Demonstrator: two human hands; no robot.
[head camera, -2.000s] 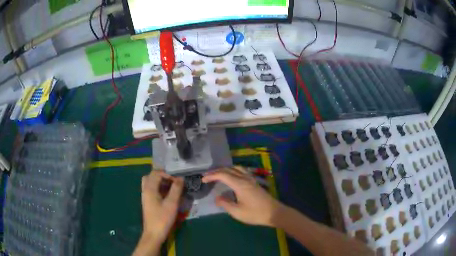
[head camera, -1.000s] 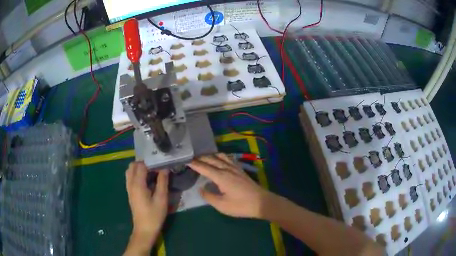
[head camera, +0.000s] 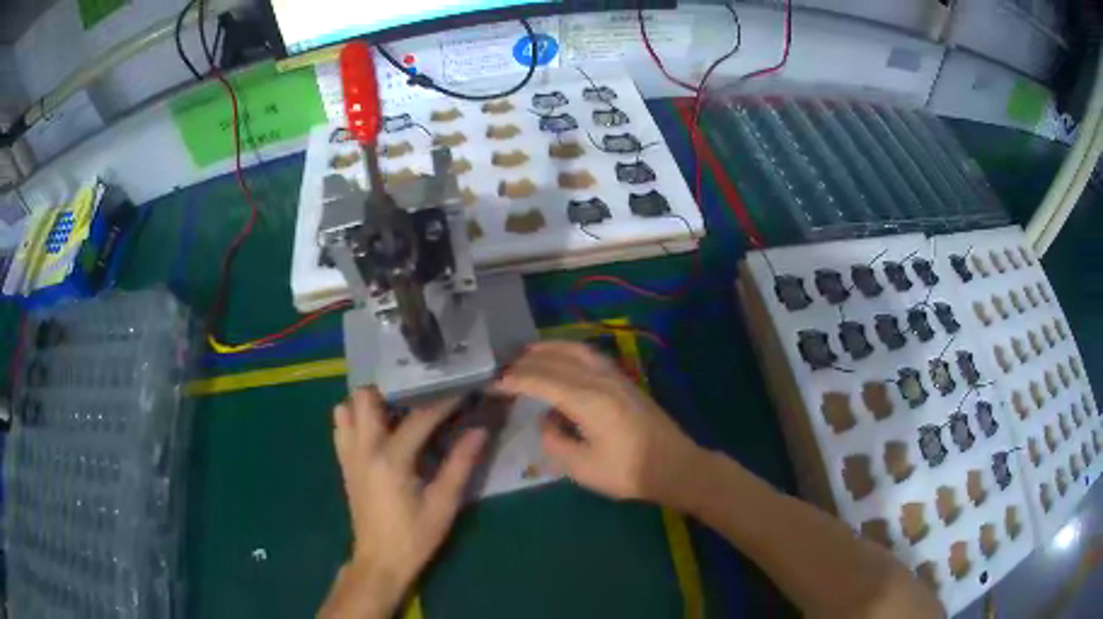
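The silver-grey test fixture (head camera: 417, 327) stands on its flat plate in front of me. Its red clamp handle (head camera: 359, 94) is upright. My left hand (head camera: 405, 484) is at the fixture's front left edge, fingers bent and a little blurred, thumb and forefinger apart. My right hand (head camera: 605, 423) is at the front right edge, its fingertips on or close to the plate near the block. A dark part shows only in small pieces between the hands, mostly hidden by my left fingers. I cannot tell whether either hand grips it.
A white foam tray (head camera: 774, 317) with dark wired parts and tan cutouts lies at right. Another foam tray (head camera: 484, 248) is behind the fixture. Clear blister trays lie at left (head camera: 103, 447) and rear right (head camera: 847, 163). Red and yellow wires (head camera: 260, 347) run to the fixture. The monitor (head camera: 399, 18) is above.
My left hand has opened its thumb and fingers wider and covers more of the dark part. My right hand stays at the fixture's right front. The camera view has shifted slightly.
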